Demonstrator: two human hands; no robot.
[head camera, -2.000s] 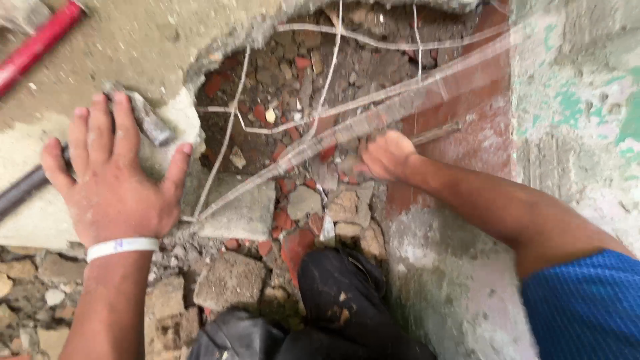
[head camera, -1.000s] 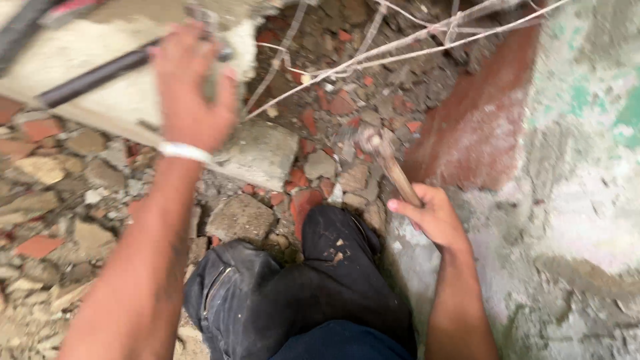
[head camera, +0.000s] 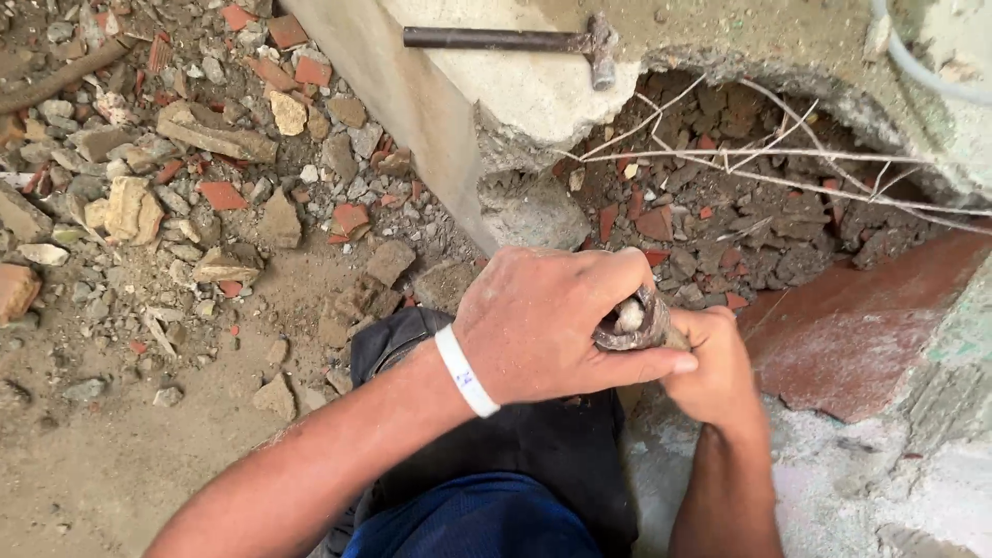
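My left hand (head camera: 550, 318), with a white band at the wrist, is closed around the metal head (head camera: 639, 322) of a wooden-handled tool. The head shows a rounded opening with a pale end of material inside. Just right of it, my right hand (head camera: 717, 356) grips the handle, which is mostly hidden by the fingers. Both hands meet above my dark trousers. A hammer (head camera: 504, 39) with a dark bar handle lies on the broken concrete slab (head camera: 535, 85), beyond my left hand.
Bent wires (head camera: 721, 155) cross the broken hole ahead, above soil and brick pieces. Rubble (head camera: 217, 201) covers the ground at left. A concrete chunk (head camera: 535, 213) lies at the slab's corner. A reddish surface (head camera: 868, 325) adjoins the rough wall (head camera: 821, 465) at right. A pale hose (head camera: 914, 70) curves at top right.
My left hand has left the slab and dark-handled hammer and closed on the head of the wooden-handled tool, which my right hand held one second ago. The view has shifted left.
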